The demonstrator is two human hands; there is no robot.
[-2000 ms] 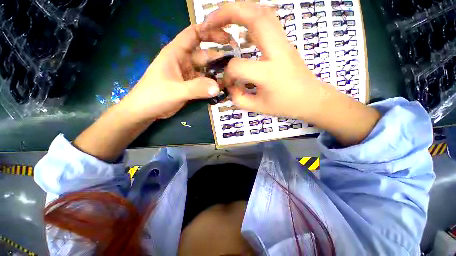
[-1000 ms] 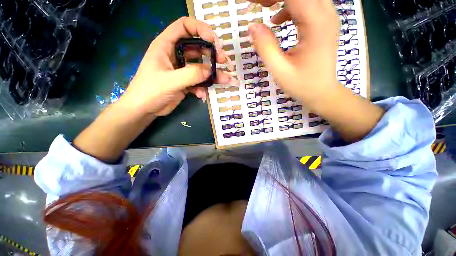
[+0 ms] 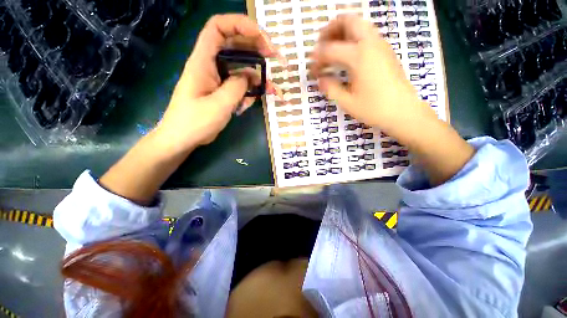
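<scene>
My left hand (image 3: 202, 99) holds a black rounded-square frame (image 3: 263, 81) upright, with the thumb across its open centre and fingers behind it. My right hand (image 3: 367, 81) is over the white sheet, its thumb and fingers drawn together and blurred; whether a piece is between them I cannot tell. The white sheet (image 3: 291, 181) lies below the hands with columns of small bow-tie shapes. Pale tan shapes show in the left columns, dark ones along the lower rows and to the right.
Clear moulded trays with black parts stand at the left (image 3: 46, 81) and right (image 3: 528, 68). A small pale scrap (image 3: 241, 161) lies on the dark green bench (image 3: 205, 168) left of the sheet. Blue specks (image 3: 144, 129) lie by my left forearm.
The hands were together at the frame, then parted. My left hand still holds the frame. Since one second ago my right hand has moved down and its fingers have closed together. The view has shifted slightly.
</scene>
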